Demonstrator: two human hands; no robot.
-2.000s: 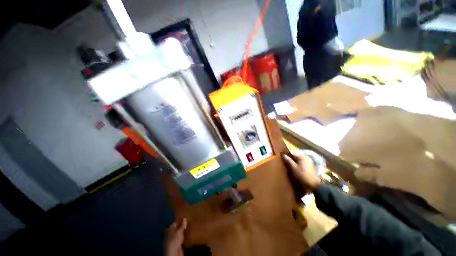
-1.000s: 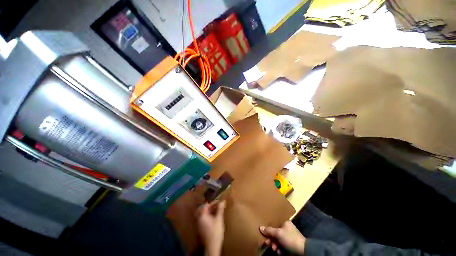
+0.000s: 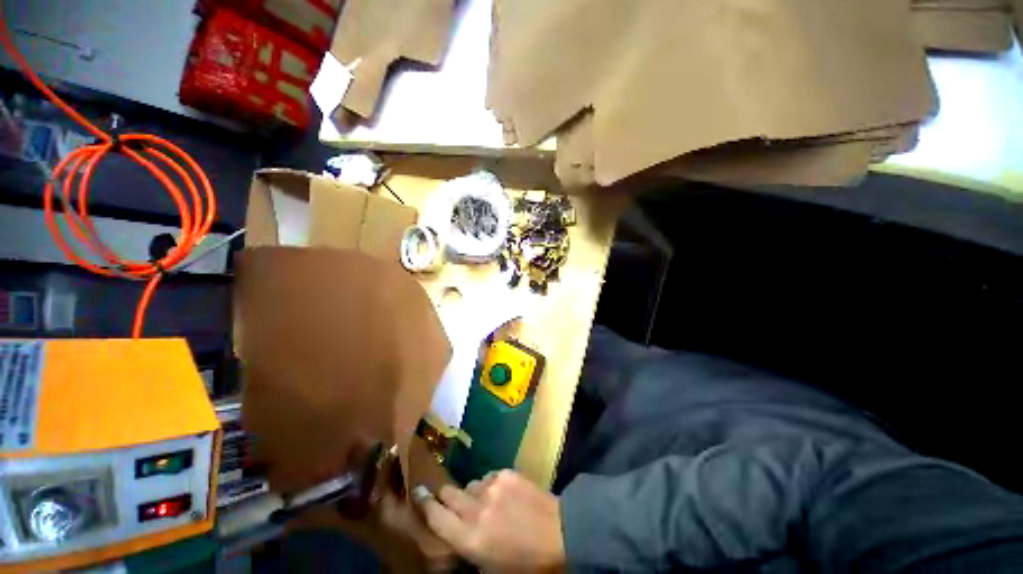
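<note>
A brown leather-like panel [image 3: 325, 359] stands raised and bent at the left of the bench, partly over the cardboard box. My right hand [image 3: 499, 521] is at its lower edge near the bottom centre, fingers curled and closed on the edge. My left hand [image 3: 404, 533] shows only in part, dark and blurred, beside the right fingertips and under the panel; its grip is hidden. A small brassy metal part [image 3: 443, 435] shows between the panel and the green press base [image 3: 491, 432]. The press head and lower die are not clearly visible.
A yellow box with a green button [image 3: 513, 372] sits on the base. Behind are a tub [image 3: 473, 219], metal fittings [image 3: 541, 241], a pale ring [image 3: 421, 249] and a cardboard box [image 3: 337, 213]. The orange control box [image 3: 112, 392] is left; panel stacks [image 3: 718, 90] lie behind.
The view has swung right and down. The panel, flat under the press head before, is now lifted and bent upward. My hands have come close together at its lower edge.
</note>
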